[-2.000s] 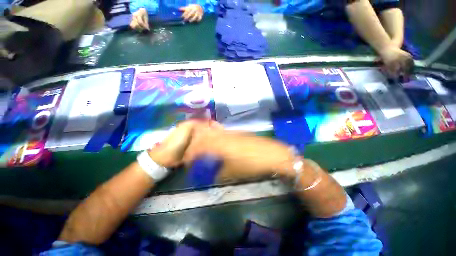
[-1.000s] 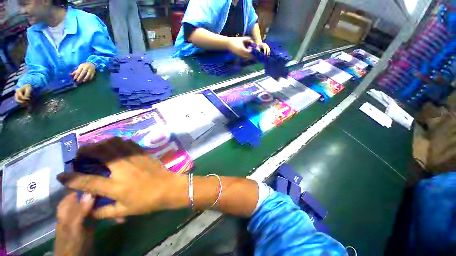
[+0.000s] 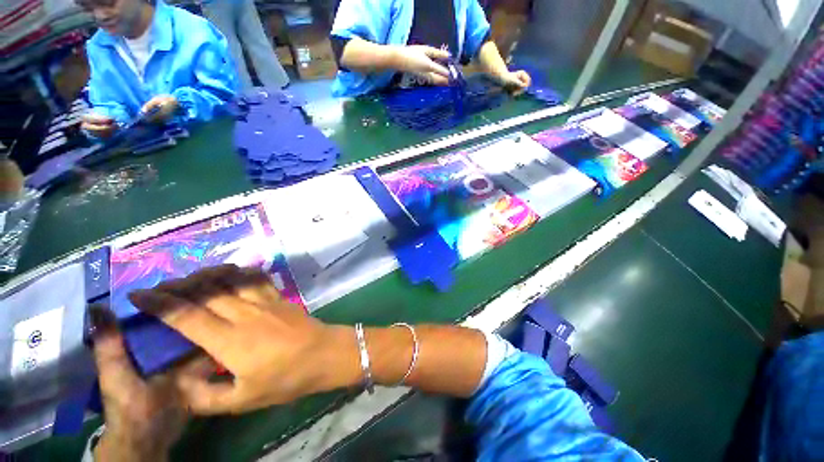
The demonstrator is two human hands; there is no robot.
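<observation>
My right hand (image 3: 257, 338) and my left hand (image 3: 135, 388) hold a small dark blue carton (image 3: 155, 341) between them at the lower left, over the near side of the conveyor. My right palm and fingers lie over its top; my left thumb is at its left end. Behind them is a box lid with pink and blue artwork (image 3: 172, 262). At the far left is a pale box base (image 3: 68, 307) holding a white card with a dark logo (image 3: 38, 341). A blue card insert (image 3: 98, 275) lies along its side.
Pale bases and printed lids line the green conveyor (image 3: 361, 302). Small blue cartons (image 3: 565, 352) lie loose on the near worktop. White slips (image 3: 718, 215) lie at the right. Blue card blanks (image 3: 280, 140) are stacked across the line, where two people in light blue smocks handle dark blue pieces.
The view has turned from over the line towards the right. My hands were blurred and crossed; now they hold the carton, seen more clearly, beside the left base.
</observation>
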